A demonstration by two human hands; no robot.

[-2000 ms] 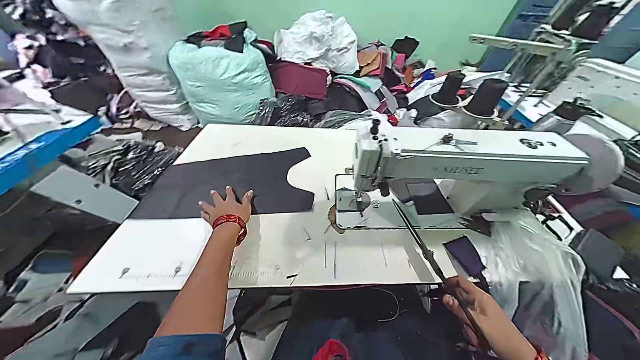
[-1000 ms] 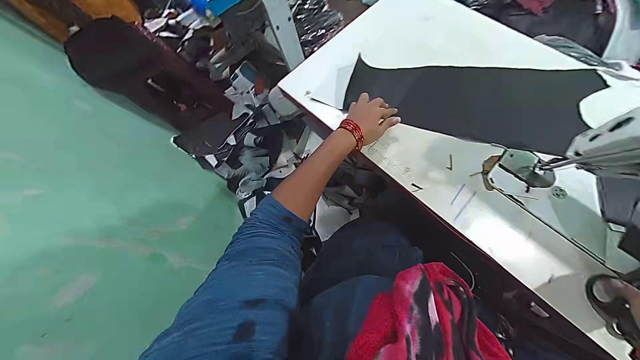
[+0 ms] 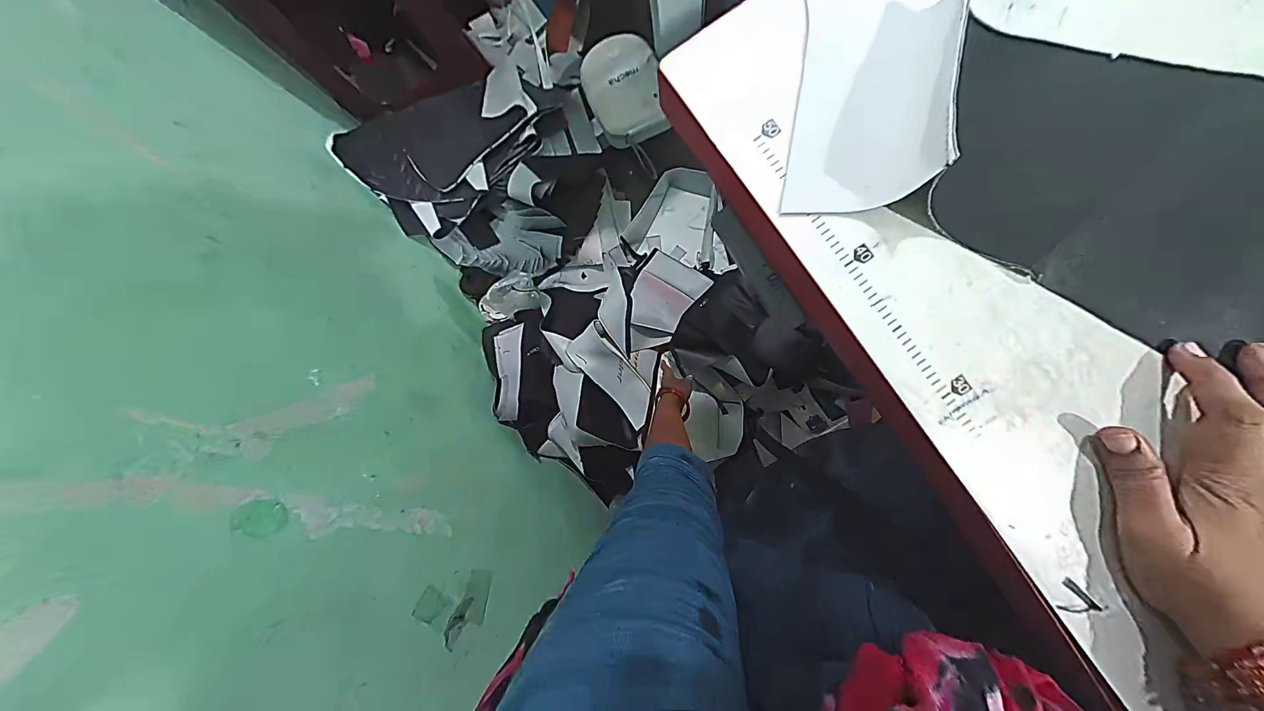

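Observation:
Down beside the table, my left hand reaches into a heap of black and white cut material pieces. Its fingers touch a pale piece, but they are too small and partly hidden to show a grip. My right hand lies palm down on the white table top, thumb spread from the fingers. Its fingertips meet the lower edge of a large dark grey material panel, and dark bits show at them. The right edge of the view cuts off part of this hand. A white curved piece lies beside the panel, overhanging the table edge slightly.
The dark red table edge runs diagonally between both hands, with a printed scale on the top. A green wall stands at the left. Folded black pieces and a pale rounded item lie beyond the heap.
My left hand has left the dark panel on the table and moved down to the heap. My right hand now rests by the panel; the scissors it held are out of view. The view has swung left and down.

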